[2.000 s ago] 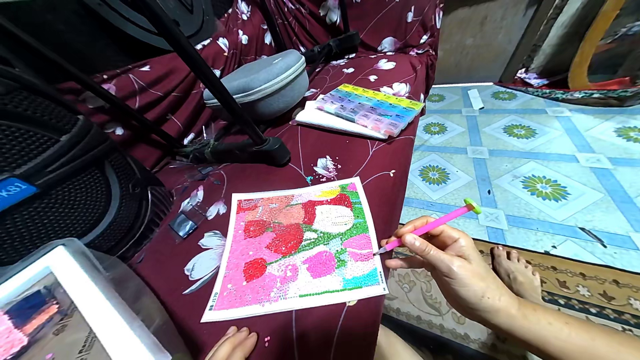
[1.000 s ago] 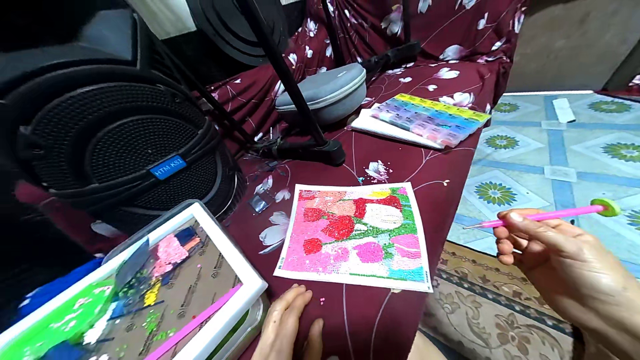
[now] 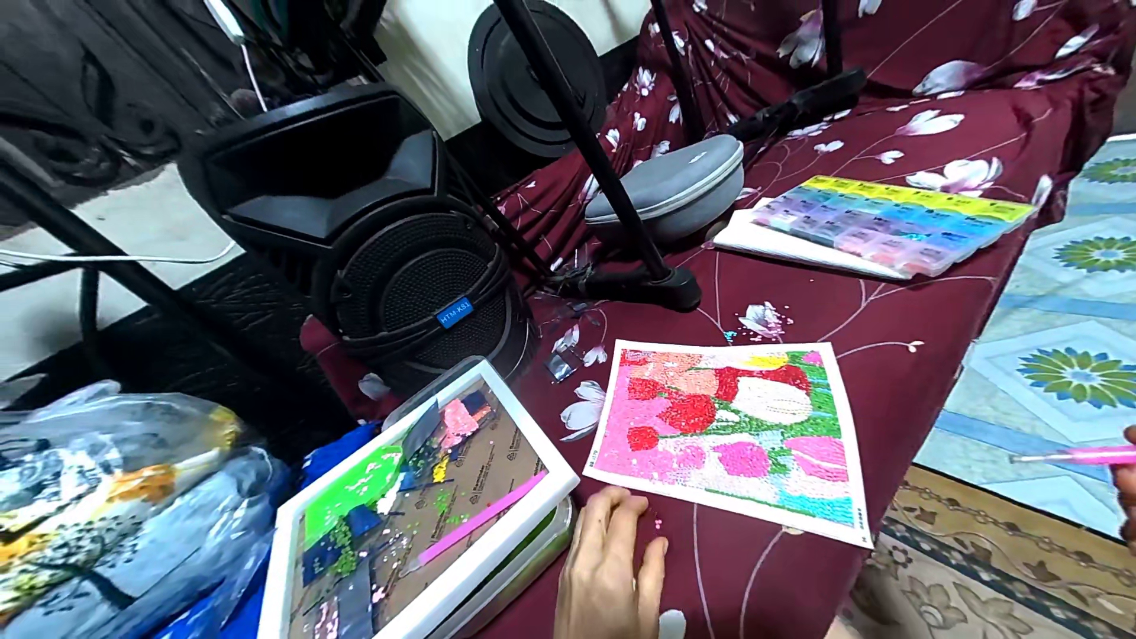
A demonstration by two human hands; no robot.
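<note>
A diamond painting of tulips (image 3: 728, 435) lies flat on the maroon floral cloth. My left hand (image 3: 612, 564) rests on the cloth at the sheet's lower left corner, fingers a little apart, holding nothing. At the right edge, partly cut off, my right hand (image 3: 1125, 484) grips a pink applicator pen (image 3: 1078, 456), its tip pointing left, away from the painting. A white-framed tray (image 3: 559, 475) to the left holds another pink pen (image 3: 479, 522), loose beads and colored scraps. Behind the painting lies a multicolored bead organizer (image 3: 896, 217) on something white.
A black speaker (image 3: 417, 257) stands at the left, behind the tray. Black metal stand legs (image 3: 586, 133) come down beside a grey zip case (image 3: 674, 186). Plastic bags (image 3: 115, 506) fill the lower left. Loose beads (image 3: 765, 321) lie behind the painting; the patterned floor (image 3: 1021, 426) is at the right.
My right hand has moved from the painting's right edge out to the right, still holding the pen. The view has swung left, bringing in the whole tray and the bags.
</note>
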